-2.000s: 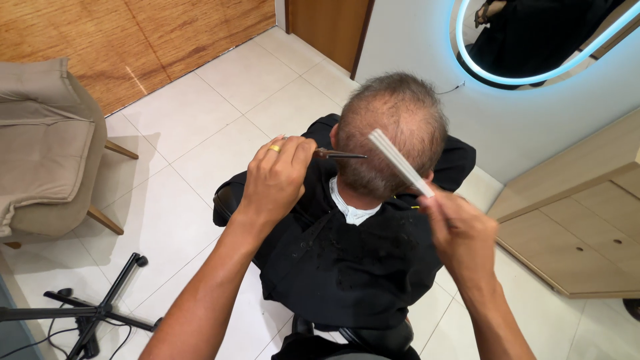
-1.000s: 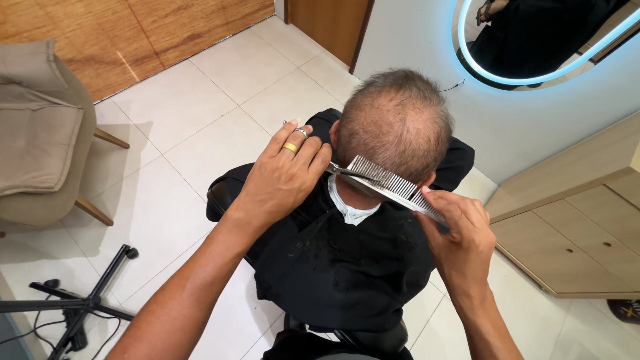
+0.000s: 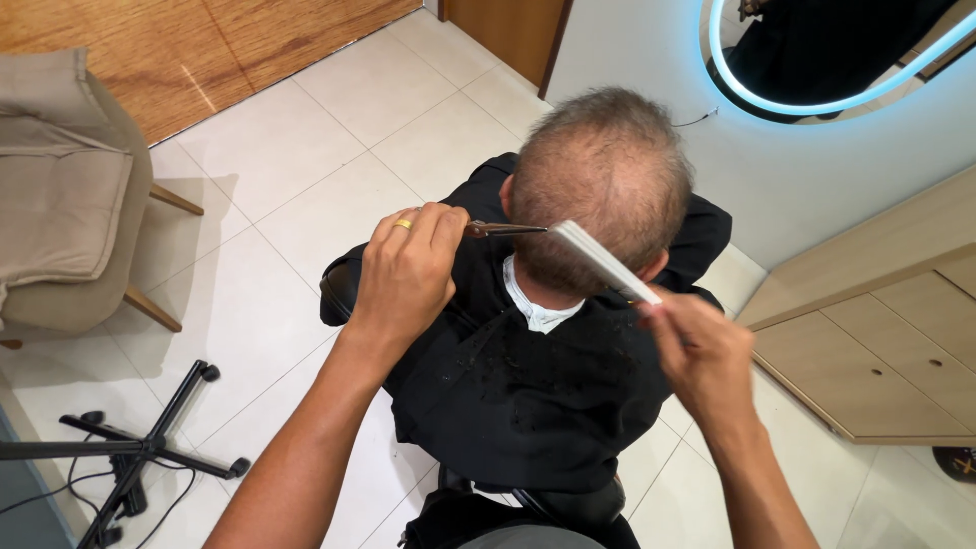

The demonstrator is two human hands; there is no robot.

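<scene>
A person sits with the back of the head [image 3: 602, 179] toward me, draped in a black barber cape [image 3: 526, 396] with loose hair clippings on it. A white neck strip [image 3: 538, 314] shows at the collar. My left hand [image 3: 415, 267], with a ring on a finger, grips hair-cutting scissors [image 3: 507, 229]; their blades point right, beside the comb's upper end. My right hand [image 3: 698, 347] holds a light-coloured comb [image 3: 602, 259] by its lower end. It slants across the lower back of the head, its edge toward me, the teeth not clearly seen.
A beige padded chair [image 3: 65, 198] stands at the left, above a black wheeled stand base [image 3: 155, 446] with cables. At the right are a wooden cabinet [image 3: 877, 335] and a lit wall mirror [image 3: 831, 53]. A wooden door [image 3: 507, 34] is at the top.
One second ago the comb lay with its teeth in view and the scissors close along it; now the comb is turned edge-on and the scissors point at its upper end.
</scene>
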